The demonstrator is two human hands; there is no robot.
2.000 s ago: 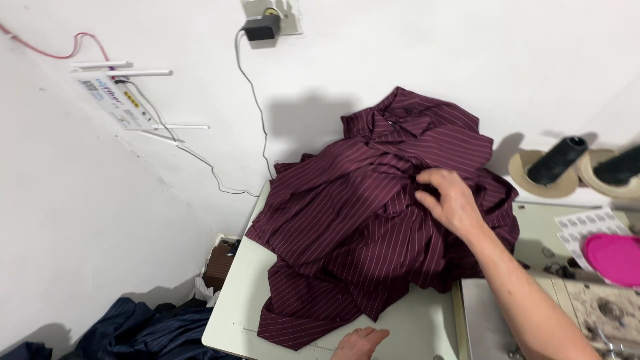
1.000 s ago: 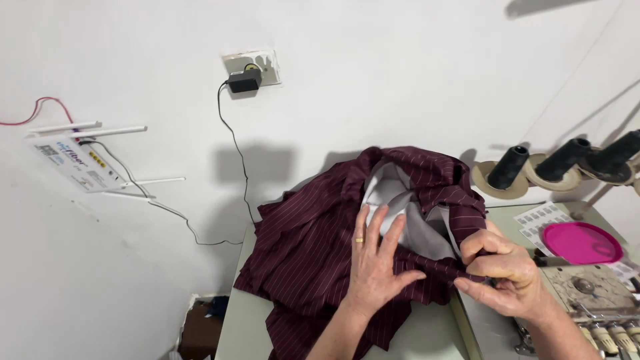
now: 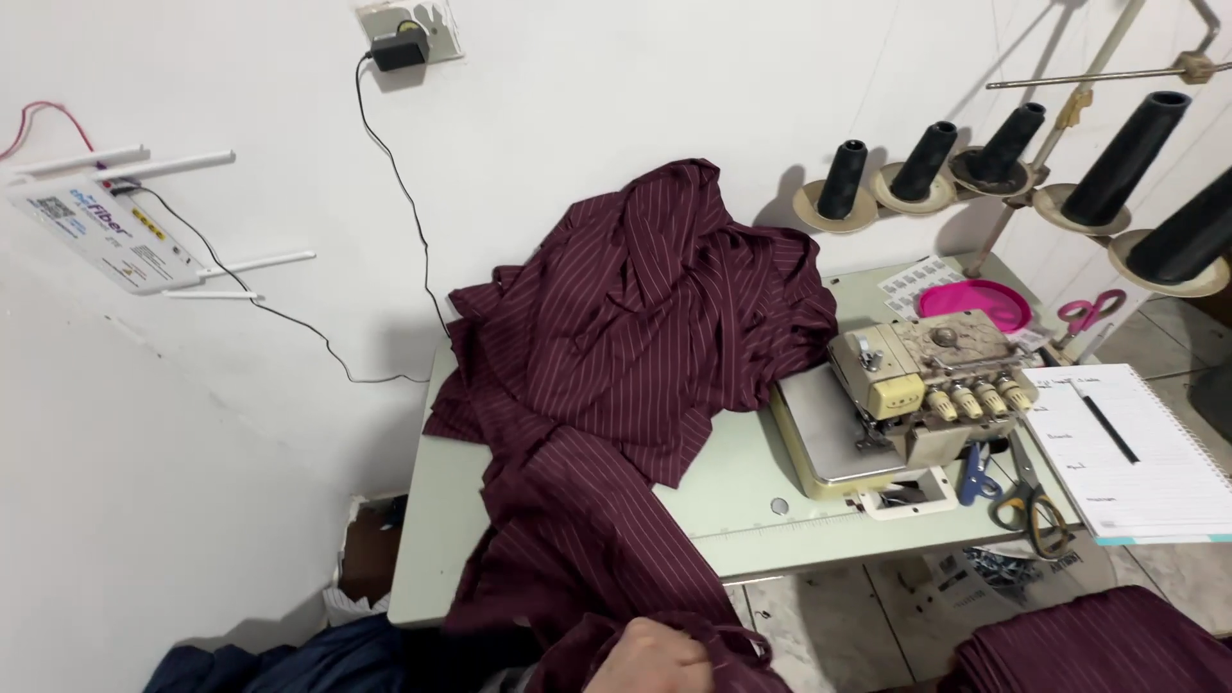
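Note:
A burgundy pinstriped garment (image 3: 626,318) lies heaped on the pale green sewing table, against the wall. Part of the striped cloth hangs over the table's front edge toward the bottom of the view. There what appears to be my left hand (image 3: 650,661) is closed on the bunched cloth, with its wrist cut off by the frame. A thin loop of fabric shows just right of that hand, and a bit of grey cloth to its left. My right hand is not in view. More burgundy pinstriped cloth (image 3: 1088,645) lies at the lower right.
An overlock machine (image 3: 929,385) stands right of the heap, with black thread cones (image 3: 842,181) behind. Scissors (image 3: 1030,510), blue thread snips (image 3: 977,476), a notebook (image 3: 1136,452) and a pink dish (image 3: 974,306) lie nearby. Dark blue fabric (image 3: 289,662) is at lower left.
Both hands were at the heap, opening out cloth with a pale lining; now one hand grips cloth at the bottom edge. Part of the cloth has come forward over the table edge.

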